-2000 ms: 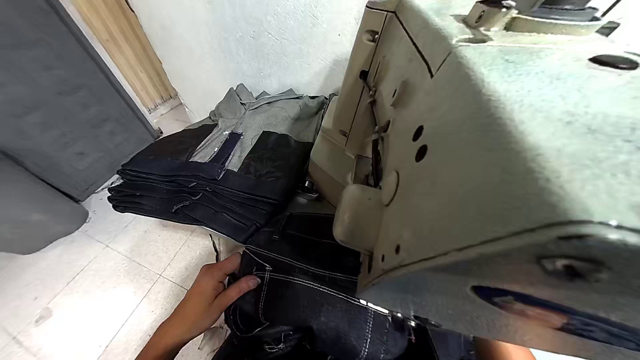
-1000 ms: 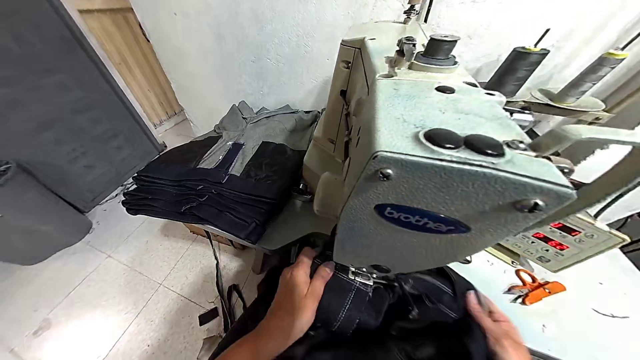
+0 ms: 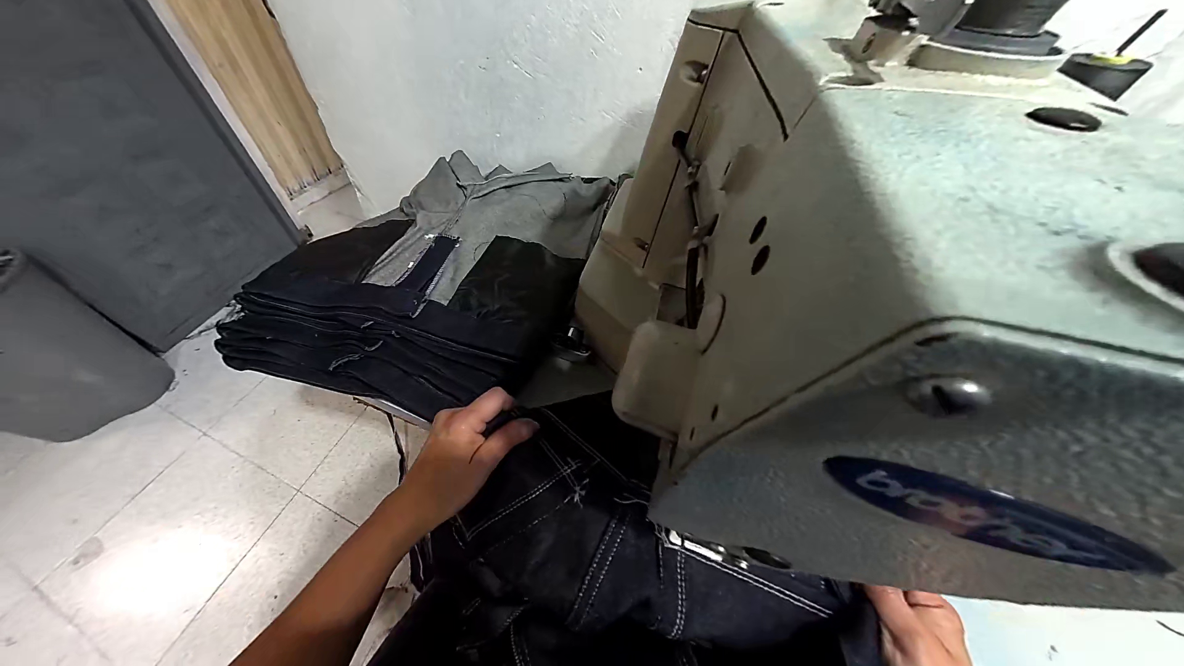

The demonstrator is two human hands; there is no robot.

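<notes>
A dark denim garment [image 3: 592,555] with pale double topstitching lies under the head of a Brother industrial sewing machine [image 3: 869,277]. My left hand [image 3: 472,444] pinches the garment's upper edge, left of the machine head, beside a folded stack. At the lower right, my right hand [image 3: 916,624] grips the garment's other end, partly hidden by the machine head. Part of the metal presser foot [image 3: 698,548] shows at the head's lower edge, against the denim; the needle is hidden.
A stack of folded dark denim pieces [image 3: 398,342] with grey cloth on top lies behind my left hand, against the white wall [image 3: 490,83]. A grey bin [image 3: 74,361] stands on the tiled floor at left. Thread cones [image 3: 1105,76] stand at the upper right.
My left hand has moved from close by the presser foot to the garment's edge near the stack. My right hand now holds the denim at the right. The view has swung closer to the machine head.
</notes>
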